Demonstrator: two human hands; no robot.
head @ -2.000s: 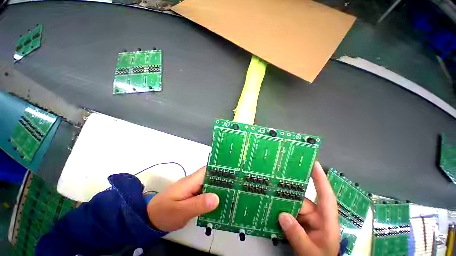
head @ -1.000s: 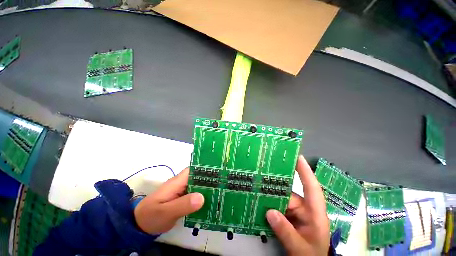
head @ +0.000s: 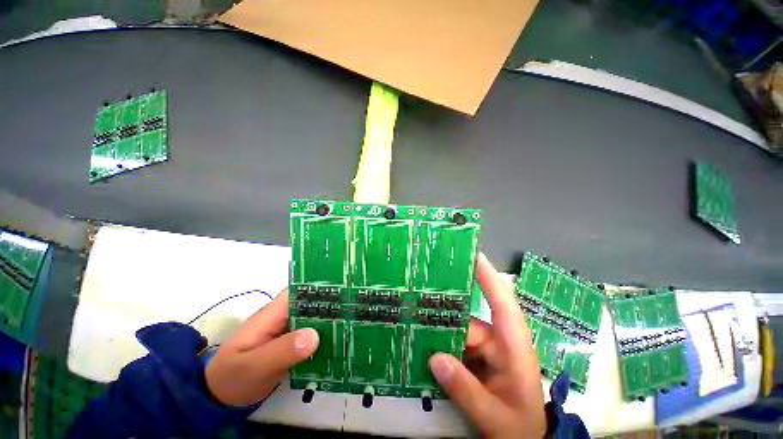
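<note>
A green PCB panel (head: 382,257) is held up in front of me, above the bench's front part. It shows two rows of three board outlines, a dark band of small parts across the middle and round black components along its top and bottom edges. My left hand (head: 257,347) grips its lower left side, thumb on the face. My right hand (head: 494,360) grips its lower right side, thumb on the face. The fingers behind the panel are partly hidden.
White bench (head: 172,291); two panels (head: 562,313) (head: 650,343) at right, beside papers on blue backing (head: 717,351). Dark belt (head: 257,129) bears one panel (head: 129,135) at left, another (head: 714,201) at right. Yellow strip (head: 376,146) crosses it below a cardboard sheet (head: 403,43). Another panel lies far left.
The held panel and both hands have shifted left in the picture, still gripping. The view has moved, so bench, strip and cardboard also appear further left. The panel at the far left of the belt has left view.
</note>
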